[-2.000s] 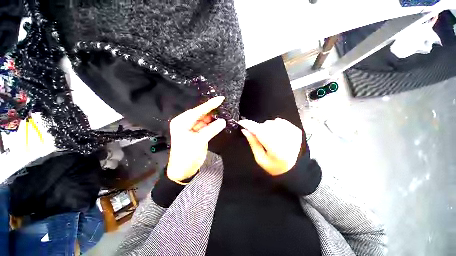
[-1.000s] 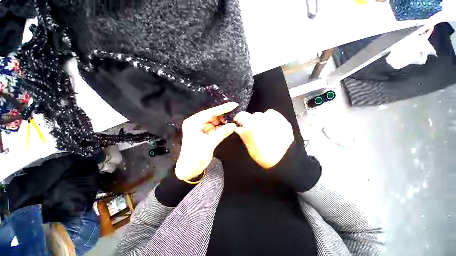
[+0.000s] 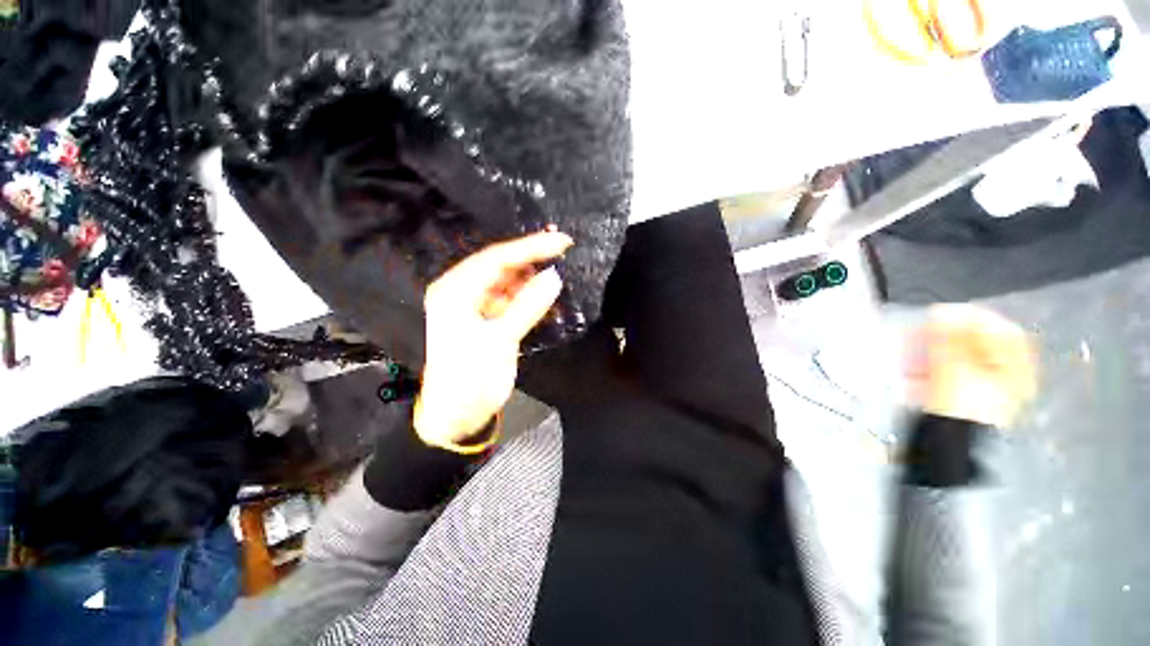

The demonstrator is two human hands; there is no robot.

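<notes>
The dark speckled garment (image 3: 542, 101) lies over the white table and hangs down toward my lap, with its smooth black lining (image 3: 366, 202) turned up. A glittering sequin trim (image 3: 435, 107) runs along its edge. My left hand (image 3: 479, 328) holds the garment edge at its lower right corner, between thumb and fingers. My right hand (image 3: 974, 366) is out to the right, away from the garment and blurred; its fingers look curled, and I cannot tell if it holds a needle. No needle or thread can be made out.
Orange-handled scissors (image 3: 927, 25), thin grey tweezers or snips (image 3: 795, 53) and a blue patterned pouch (image 3: 1053, 63) lie on the white table (image 3: 719, 114). At left are a black glittery trim pile (image 3: 164, 240), a floral bag (image 3: 44, 221) and yellow prongs (image 3: 101, 326). A person in jeans (image 3: 126, 593) is at lower left.
My right hand has left the garment edge and swung far to the right. My left hand stays at the edge. The view has shifted, showing more of the table's far right.
</notes>
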